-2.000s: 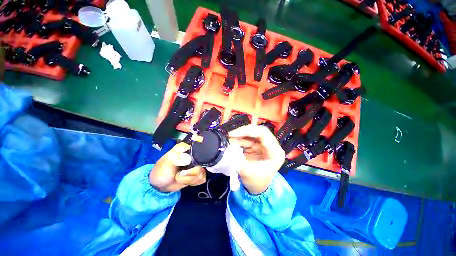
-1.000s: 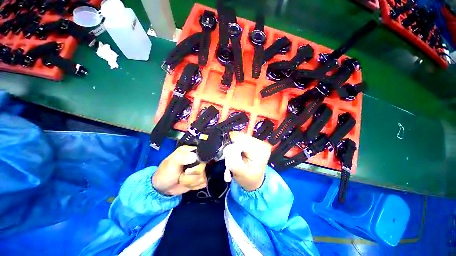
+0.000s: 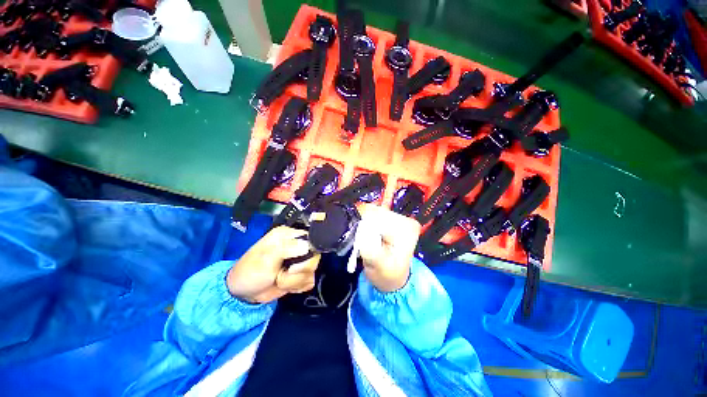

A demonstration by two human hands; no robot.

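A black round watch (image 3: 333, 228) with a small yellow-orange tab on its rim is held up in front of my chest, below the tray's front edge. My left hand (image 3: 273, 266) grips the watch from the left. My right hand (image 3: 387, 246) is at its right edge, fingers curled around a white cloth (image 3: 353, 257), which is mostly hidden by the fingers. The orange-red compartment tray (image 3: 372, 147) lies on the bench beyond, with many black watches in its pockets and straps crossing over them.
A white translucent bottle (image 3: 198, 53) stands left of the tray, with a crumpled white scrap (image 3: 166, 84) beside it. Other watch trays lie at left (image 3: 58, 107) and far right (image 3: 650, 63). A blue stool (image 3: 605, 341) is below the green bench (image 3: 612, 233). A blue-sleeved person (image 3: 39, 248) is at left.
The watch has turned and moved slightly lower and closer to my body than at first. My right hand's fingers have curled in, and less of the white cloth shows.
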